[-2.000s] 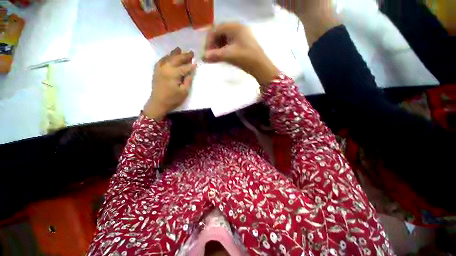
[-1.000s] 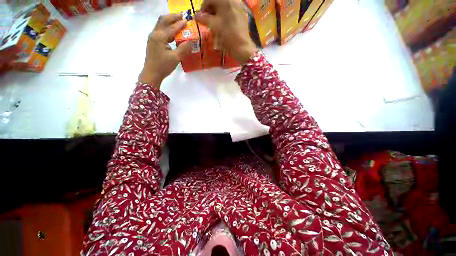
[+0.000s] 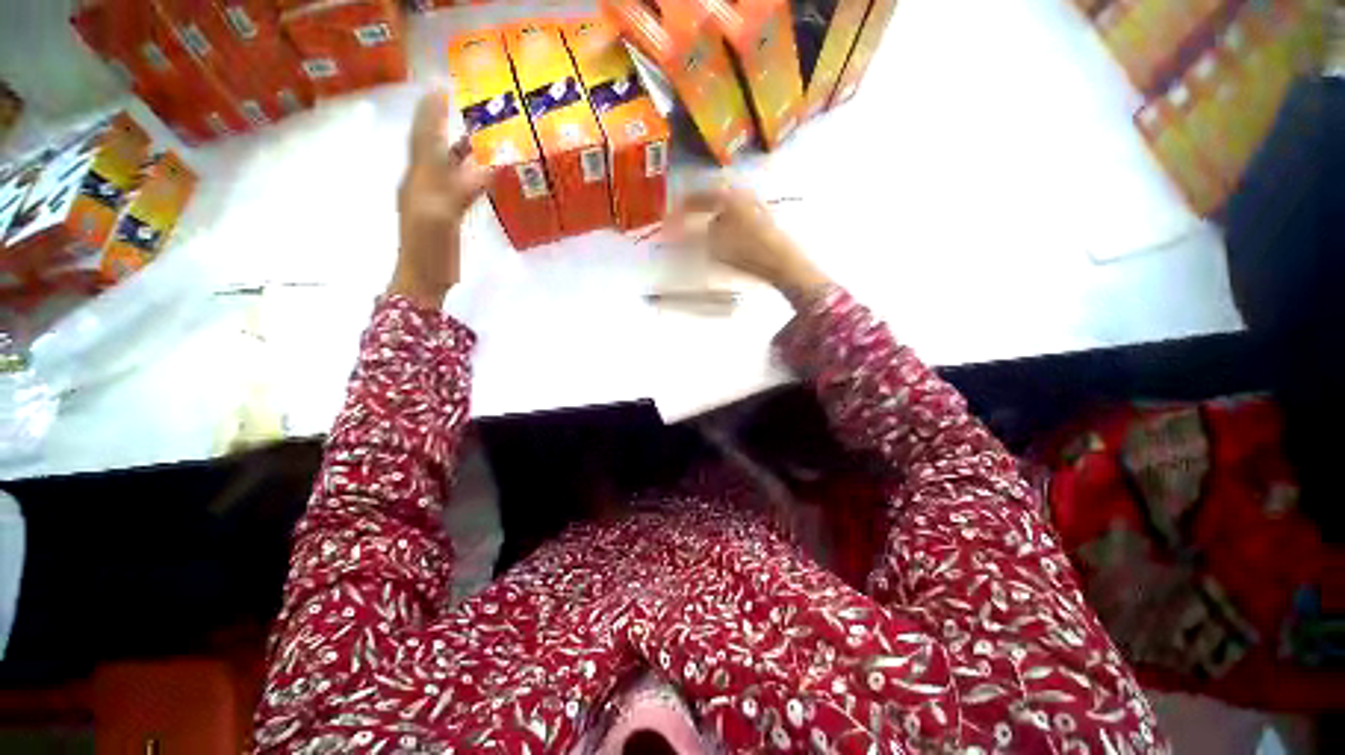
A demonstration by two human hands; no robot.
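Note:
Three orange product boxes (image 3: pixel 568 140) stand side by side on the white table, with yellow panels, dark pictures and white barcode patches. My left hand (image 3: pixel 432 185) is at the left side of this row, fingers against or very near the leftmost box; its grip is not clear. My right hand (image 3: pixel 723 233) is blurred, just right of the row's lower corner, fingers bent; whether it holds something is not visible. A white sheet (image 3: pixel 708 369) lies at the table edge below it, with a short thin dark item (image 3: pixel 693 298) above.
More orange boxes (image 3: pixel 738 74) stand behind to the right, others (image 3: pixel 251 59) at the back left, left edge and upper right. A pale tape strip (image 3: pixel 254 406) lies at the left table edge. A dark sleeve (image 3: pixel 1298 221) is at the far right.
The view has shifted, showing the three boxes fully. My hands were together over the boxes; now my right hand is off to the right and lower, my left at their left side.

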